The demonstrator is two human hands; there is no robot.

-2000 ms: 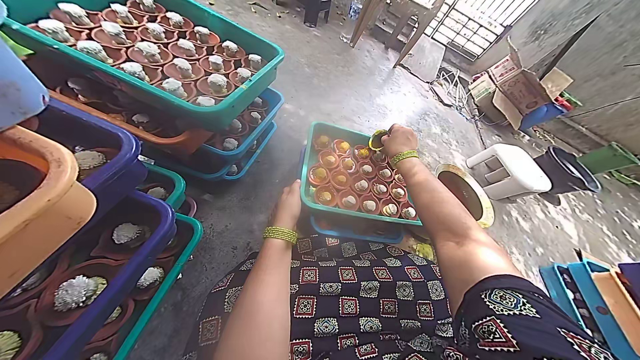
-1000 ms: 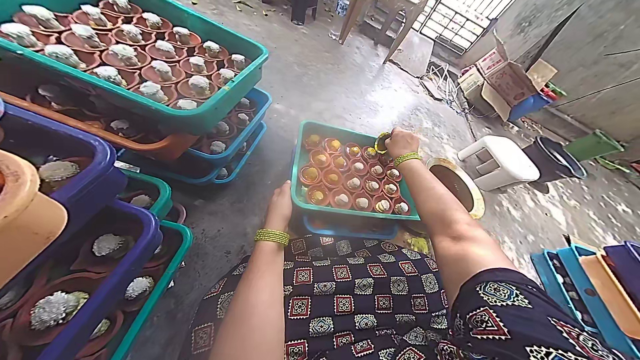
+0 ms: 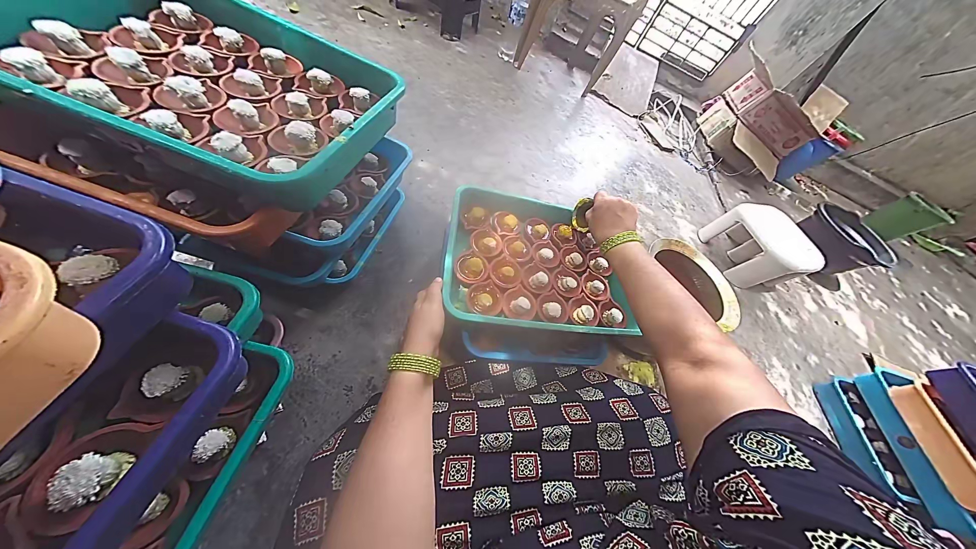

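Note:
A green plastic tray (image 3: 450, 252) in front of me holds rows of small clay cups, some with yellow tops and others with whitish tops. My right hand (image 3: 612, 216) grips a small dark ring-like thing with yellow on it (image 3: 582, 215), above the tray's far right corner; what exactly it is, I cannot tell. At the tray's near left side rests my left hand (image 3: 427, 320), thumb up along the wall; its fingers are partly hidden. Beneath the tray shows a blue tray (image 3: 534, 349). To the right of my right forearm stands a round metal-rimmed basin (image 3: 724, 293) with dark contents.
Stacked trays of clay cups with white tops rise at the left, a green one (image 3: 343, 164) uppermost. A white plastic stool (image 3: 770, 240), a dark bucket (image 3: 846, 236) and an opened cardboard box (image 3: 770, 122) stand at the right. More stacked trays (image 3: 900, 427) sit at the lower right.

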